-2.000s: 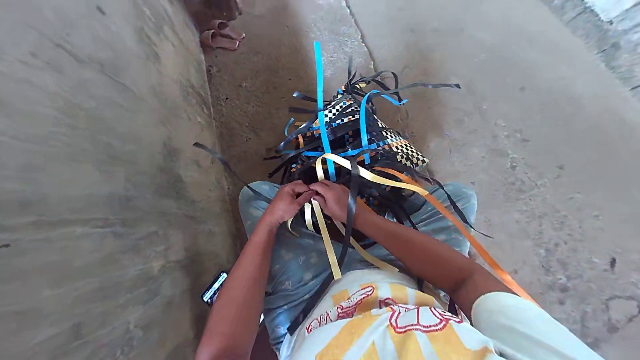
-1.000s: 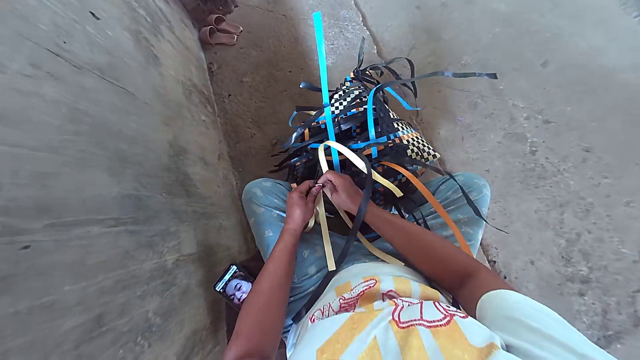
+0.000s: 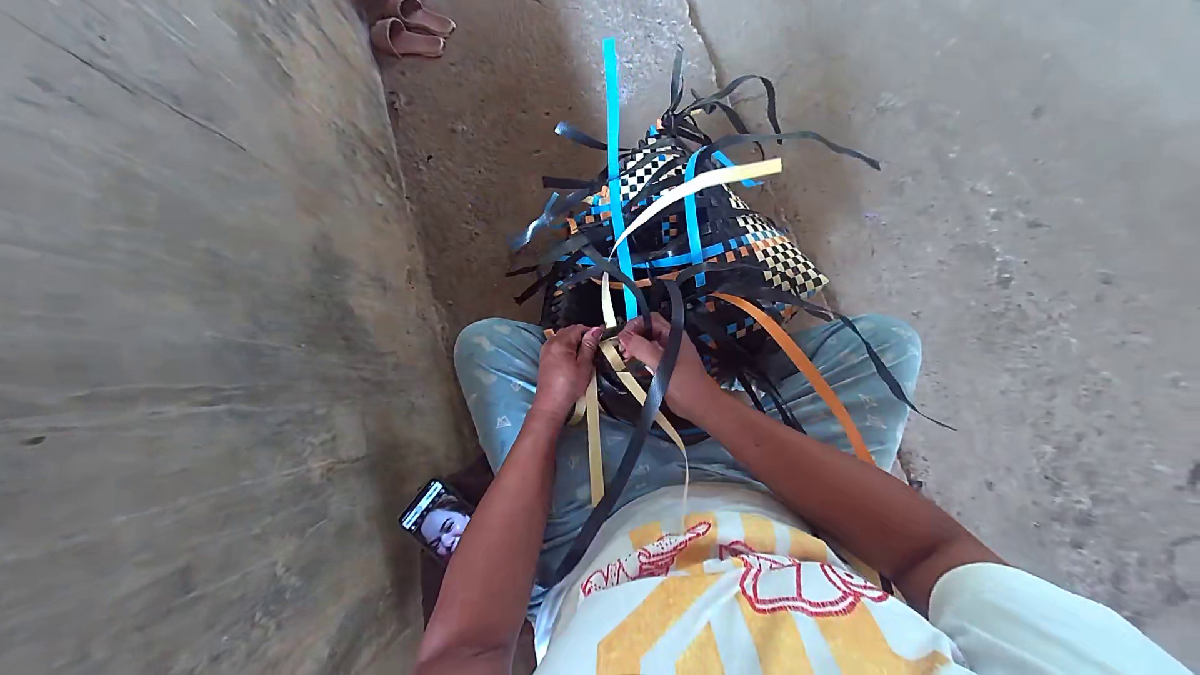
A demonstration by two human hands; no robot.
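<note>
A basket woven of plastic strips, checked in black and cream with blue and orange, rests at my lap with many loose strip ends around it. My left hand pinches a cream strip at the basket's near edge. Close beside it, the bent fingers of my right hand grip the cream strip work. A cream strip rises from between the hands and bends to the right. A blue strip stands up behind it. One black strip loops down over my right fingers, and an orange strip curves over my right leg.
A rough wall runs along the left. Sandals lie at its foot at the top. A phone with a lit screen lies by my left forearm. Concrete floor spreads to the right.
The cream strip that looped over toward the right hand now has its end free, pointing up and right over the basket. Both hands have stayed at the basket's near edge.
</note>
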